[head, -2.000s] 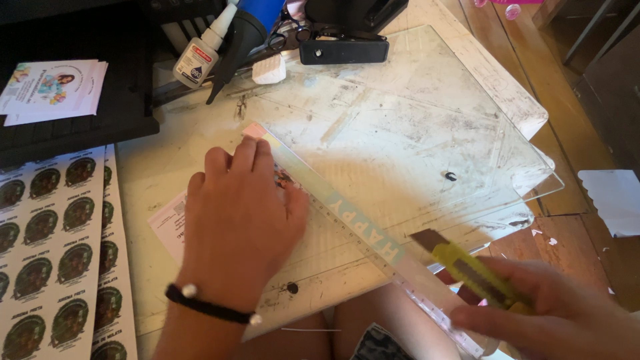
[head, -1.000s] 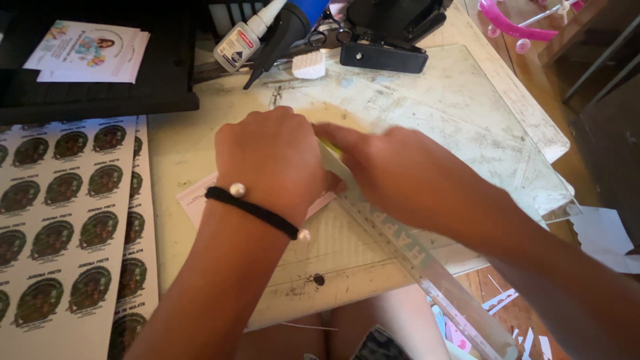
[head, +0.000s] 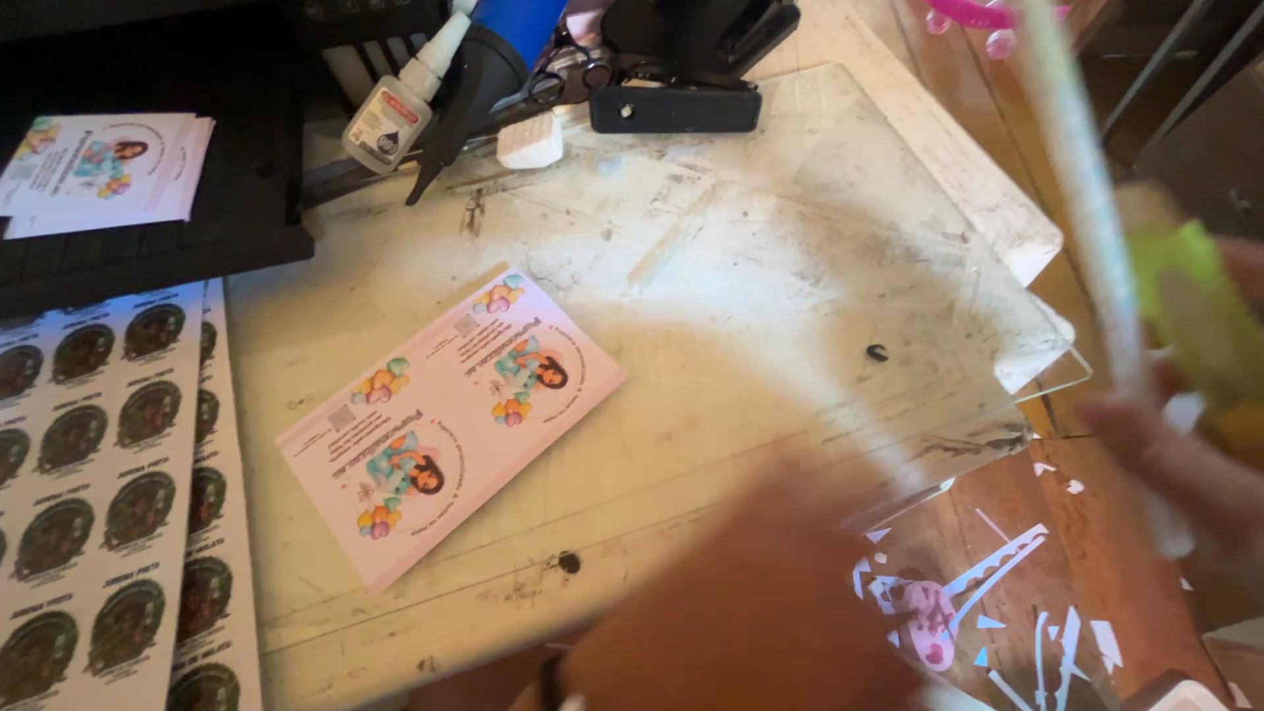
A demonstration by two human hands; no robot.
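Observation:
A printed card sheet point(head: 449, 425) with two balloon-and-figure designs lies flat on the glass cutting plate point(head: 691, 395). At the right edge, my right hand point(head: 1155, 464) is blurred and holds a yellow-green utility knife point(head: 1190, 306). The ruler point(head: 1086, 188) stands nearly upright against that hand's fingers. My left hand point(head: 770, 592), blurred at the bottom centre, is over the near edge of the table, its fingers too smeared to make out, with a black bracelet at the wrist.
Sheets of round printed labels point(head: 99, 444) lie at left, below a black tray point(head: 247, 247) holding small cards point(head: 118, 173). A glue bottle point(head: 390, 123), scissors point(head: 568, 79), a white block point(head: 530, 140) and a black stapler-like tool point(head: 676, 109) line the back. Paper scraps point(head: 997, 573) litter the wooden floor.
The ruler has been lifted off the card sheet, which is now uncovered. My right hand has moved right with the knife, and my left hand has moved off the sheet toward the near edge.

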